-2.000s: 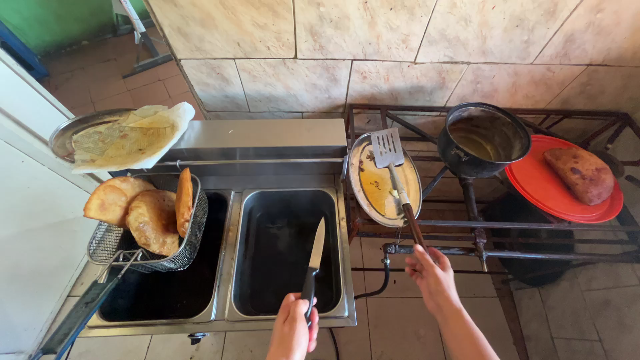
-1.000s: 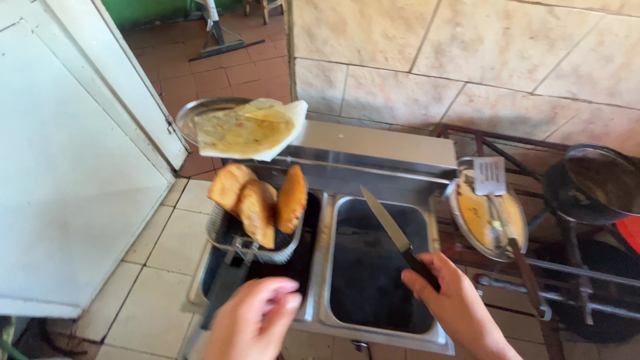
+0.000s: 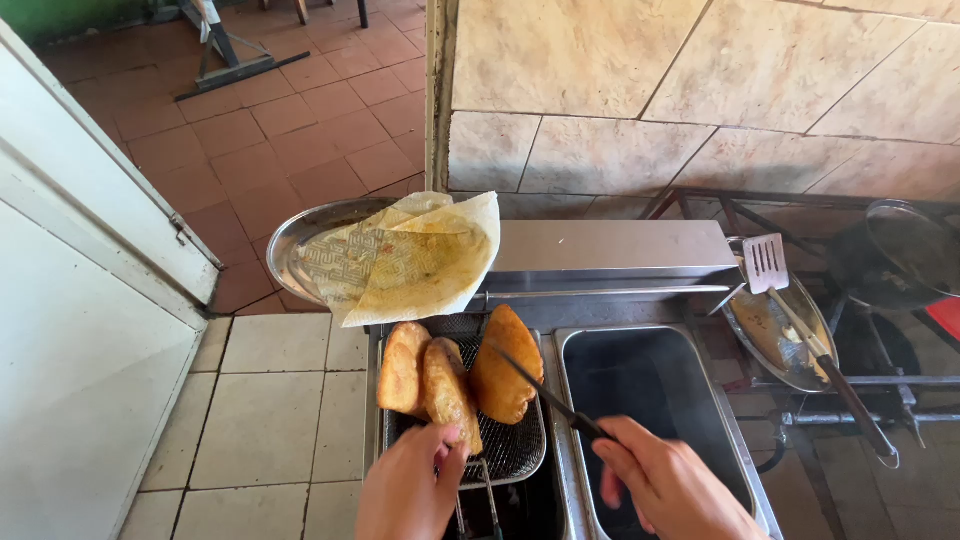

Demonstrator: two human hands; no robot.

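Three golden fried turnovers stand in a wire fryer basket [image 3: 517, 450] over the left fryer well. My left hand [image 3: 416, 476] has its fingers bent at the lower end of the middle turnover [image 3: 450, 386]; whether they pinch it I cannot tell. The left turnover [image 3: 403, 367] leans beside it. My right hand [image 3: 637, 469] grips the black handle of a kitchen knife [image 3: 555, 401]. Its blade points up and left, with the tip at the face of the right turnover [image 3: 510, 367]; contact is unclear.
An oval metal platter [image 3: 289, 251] with oil-stained paper towel [image 3: 420, 255] sits behind the basket. The right fryer well [image 3: 652, 412] holds dark oil, with haze above. On the stove at right are an oval dish [image 3: 765, 337], a slotted spatula [image 3: 802, 326] and a dark pot [image 3: 877, 262].
My right hand has brought the knife from over the right well to the basket. My left hand, at the spatula's handle two seconds ago, is now at the middle turnover. The view has swung left.
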